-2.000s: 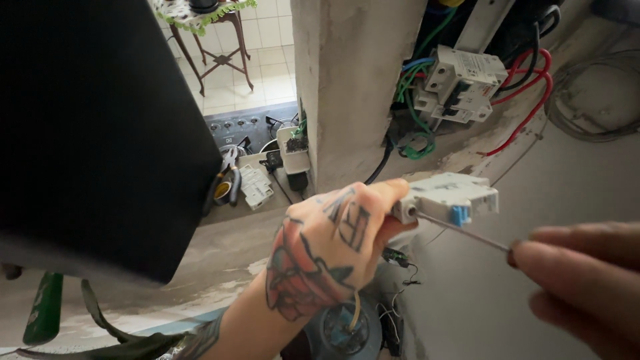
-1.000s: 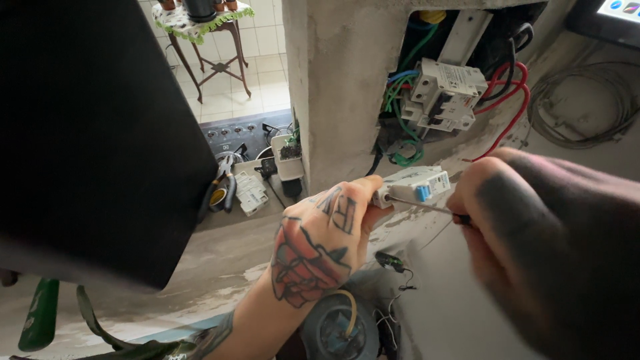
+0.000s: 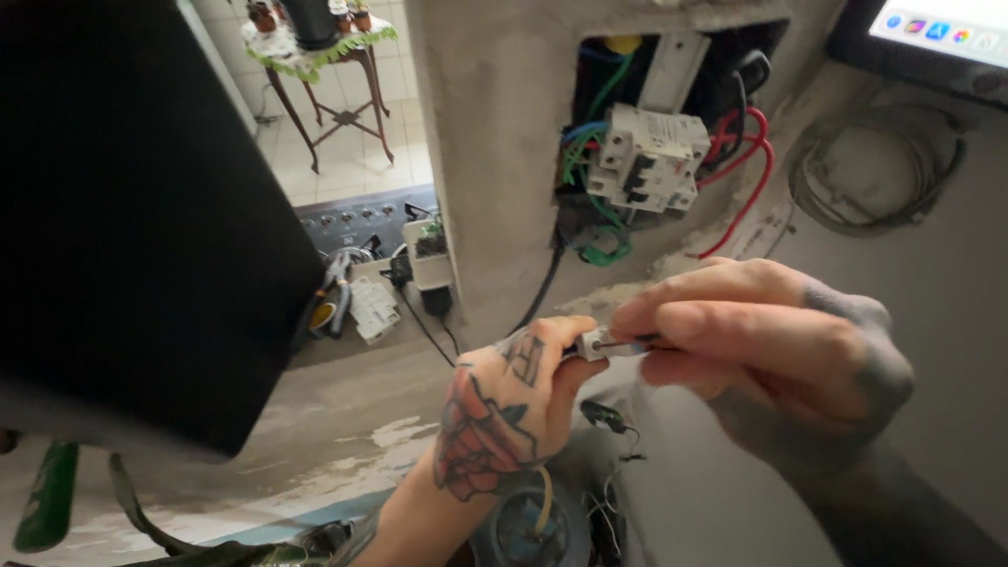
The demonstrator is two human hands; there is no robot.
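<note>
My left hand (image 3: 512, 402) pinches a white circuit breaker (image 3: 594, 344) at the centre, mostly hidden by the fingers of both hands. A thin screwdriver (image 3: 626, 342) is in the fingertips of my right hand (image 3: 772, 346), its shaft meeting a round screw opening on the breaker's end. Above them, a group of white circuit breakers (image 3: 650, 157) with black levers hangs at an opening in the wall. Green and blue wires lie to its left, and a red wire (image 3: 760, 193) curves down on its right.
A black panel (image 3: 142, 220) fills the left side. Pliers (image 3: 339, 291) and another white breaker (image 3: 374, 307) lie on a ledge beside a power adapter (image 3: 435, 299). Coiled grey cable (image 3: 803, 189) and part of a lit screen (image 3: 937, 31) are at right. Below my hands stands a round container (image 3: 528, 524).
My right hand has come in closer around the screwdriver and the breaker, covering more of the breaker than before. My left hand keeps its hold. The view has shifted somewhat.
</note>
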